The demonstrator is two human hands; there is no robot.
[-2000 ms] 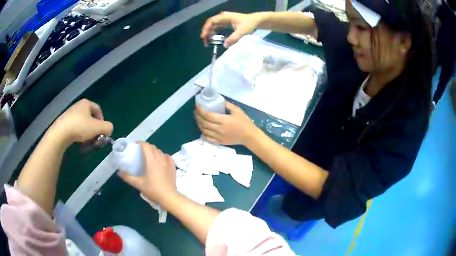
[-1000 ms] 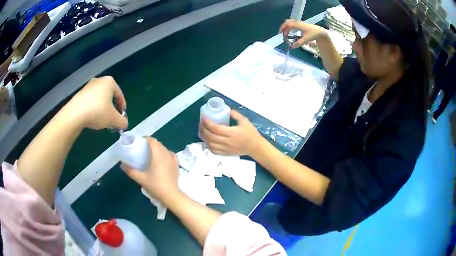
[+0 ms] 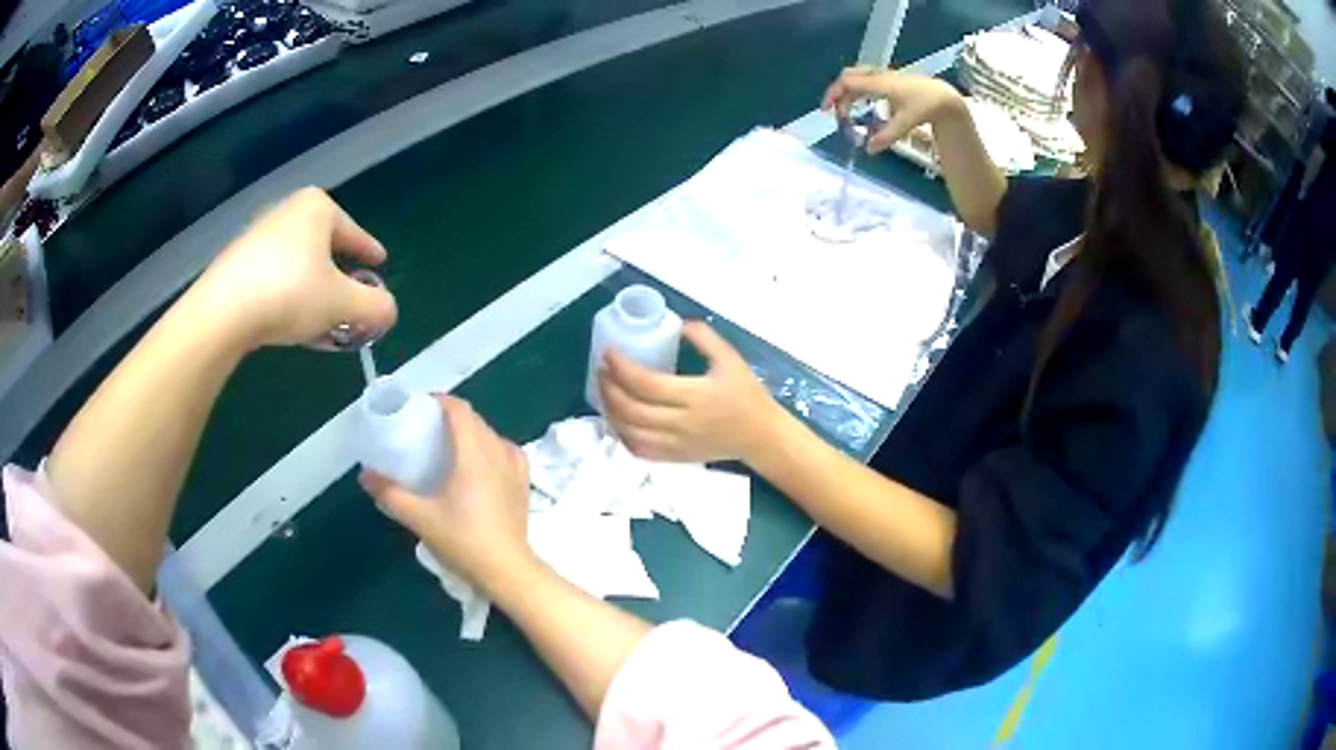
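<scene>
My left hand (image 3: 303,279) pinches a silver pump dispenser top (image 3: 352,311), its thin tube pointing down at the mouth of a frosted white bottle. Whether the tube's tip is inside the mouth I cannot tell. My right hand (image 3: 476,491) is wrapped around this open solvent bottle (image 3: 406,443), which tilts slightly. A larger translucent refill bottle (image 3: 384,703) with a red cap (image 3: 324,676) stands at the bottom left, cut off by the picture's edge. Crumpled white wiping cloths (image 3: 608,506) lie on the green bench beside my right hand.
A person in dark clothes (image 3: 1011,484) at the right holds another open bottle (image 3: 636,340) and a second pump top (image 3: 865,123) above a clear plastic bag over white sheets (image 3: 821,279). A metal rail (image 3: 484,322) crosses the bench. A tray of dark parts (image 3: 235,59) is at upper left.
My left hand has moved right and up with the pump top, now above the bottle mouth. The other person's pump top has moved from above their bottle to over the bag, and their head has turned away.
</scene>
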